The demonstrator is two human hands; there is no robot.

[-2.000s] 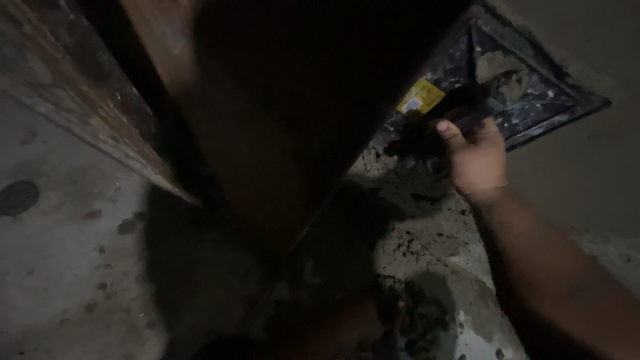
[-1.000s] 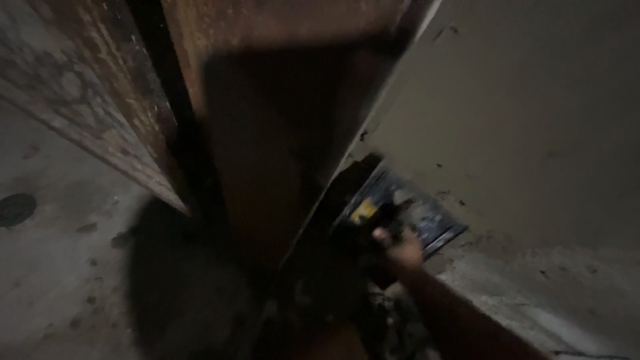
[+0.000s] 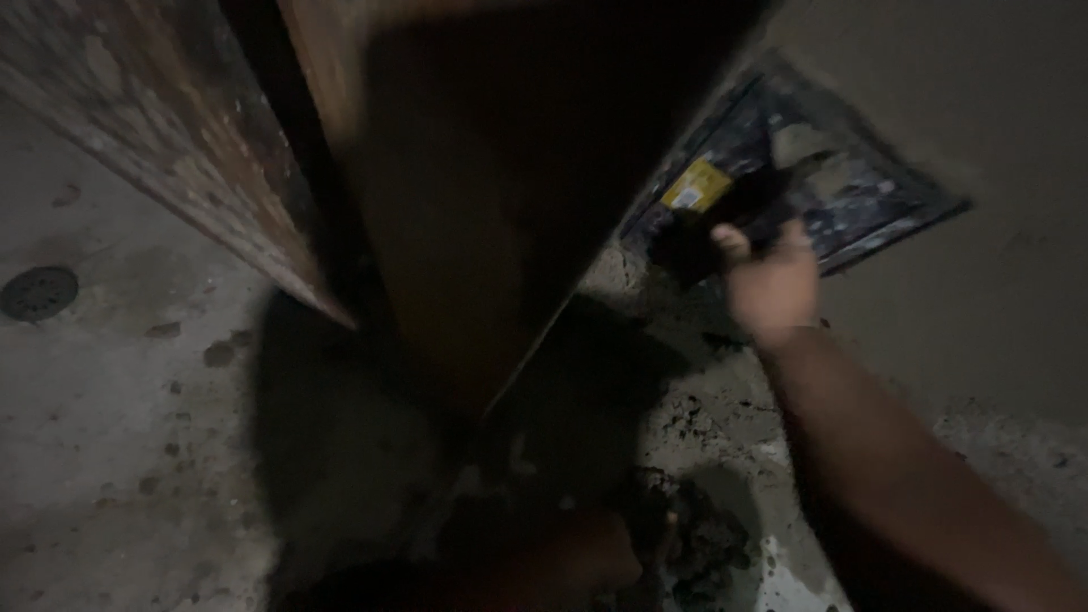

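My right hand (image 3: 773,285) grips the shadowed handle of a dark plastic plastering float (image 3: 884,200), which lies against the grey plastered wall (image 3: 1003,340) at the right. The float has a raised rim, a yellow label (image 3: 699,185) and smears of grey mortar on its back. Its handle is mostly lost in shadow. Low in the view is a dim, blurred form that looks like my left hand (image 3: 603,548), near a dark clump of wet mortar (image 3: 710,535); its fingers and anything in them cannot be made out.
A dark brown upright panel (image 3: 459,212) stands close to the float's left edge. Left of it is a worn, stained board (image 3: 170,136). The spotted concrete floor (image 3: 127,442) has a round drain cover (image 3: 40,293) at the far left. Mortar crumbs (image 3: 688,416) lie at the wall's foot.
Between two and one seconds ago the float and my right hand moved down the wall; since then they have moved back up it. The view has shifted too.
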